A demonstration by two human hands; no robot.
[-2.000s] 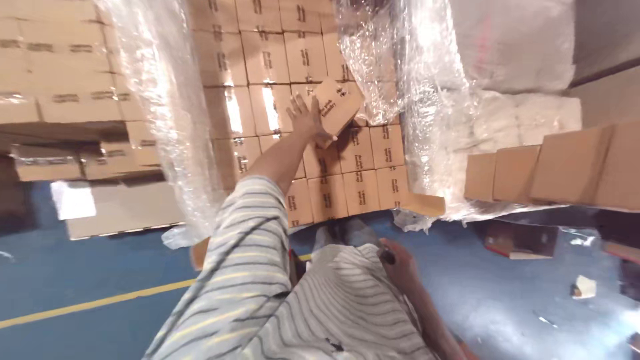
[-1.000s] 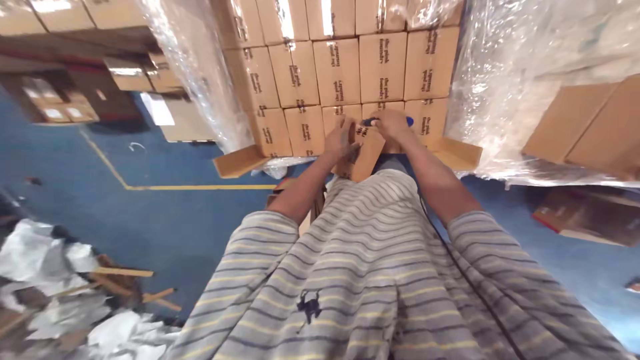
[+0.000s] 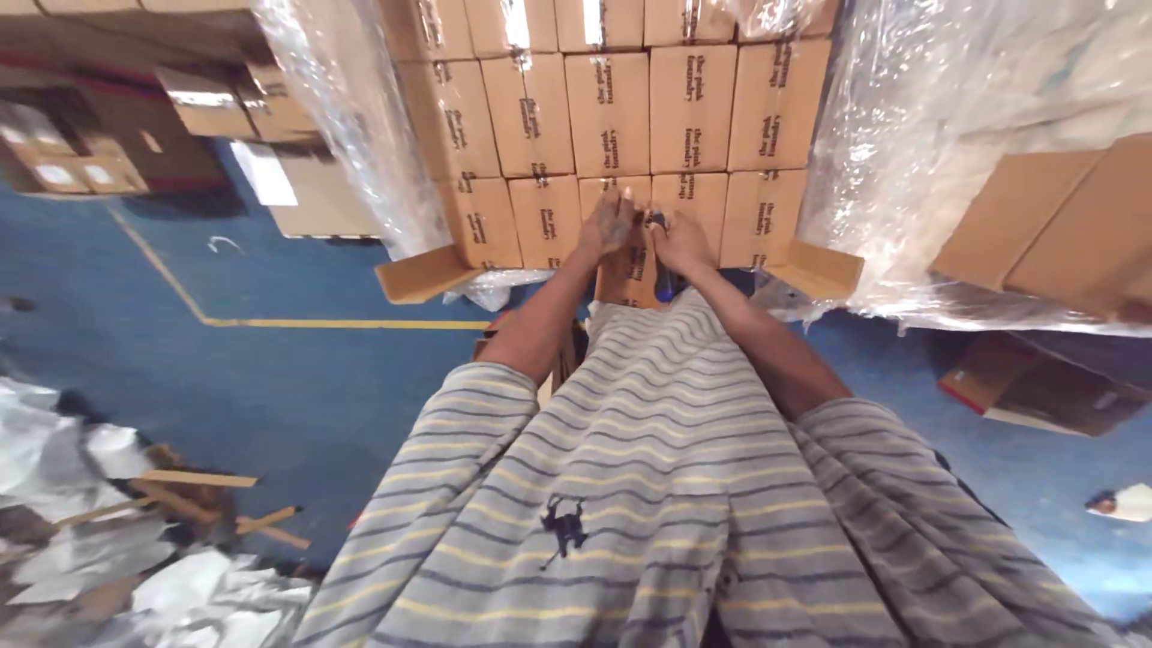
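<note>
A small cardboard box (image 3: 627,274) stands tilted at the near edge of the stack, close against my shirt. My left hand (image 3: 609,220) rests at its upper left edge, fingers bent; whether it grips the box is unclear. On the other side, my right hand (image 3: 681,241) is closed around a dark and blue tool (image 3: 664,281), whose kind I cannot make out, partly hidden by the fingers. Beyond both hands lie rows of closed, printed cardboard boxes (image 3: 609,112), packed tightly side by side.
Clear plastic wrap (image 3: 360,117) hangs left of the stack, with more wrap (image 3: 886,162) at right. Bent cardboard flaps (image 3: 427,273) jut from the near corners. Crumpled paper (image 3: 81,540) and wood strips (image 3: 198,478) litter the floor at lower left. Larger boxes (image 3: 1062,225) are at right.
Two seconds ago my left hand was reaching over a tilted box farther up the stack. Both hands are now together at the near edge, much as one second ago.
</note>
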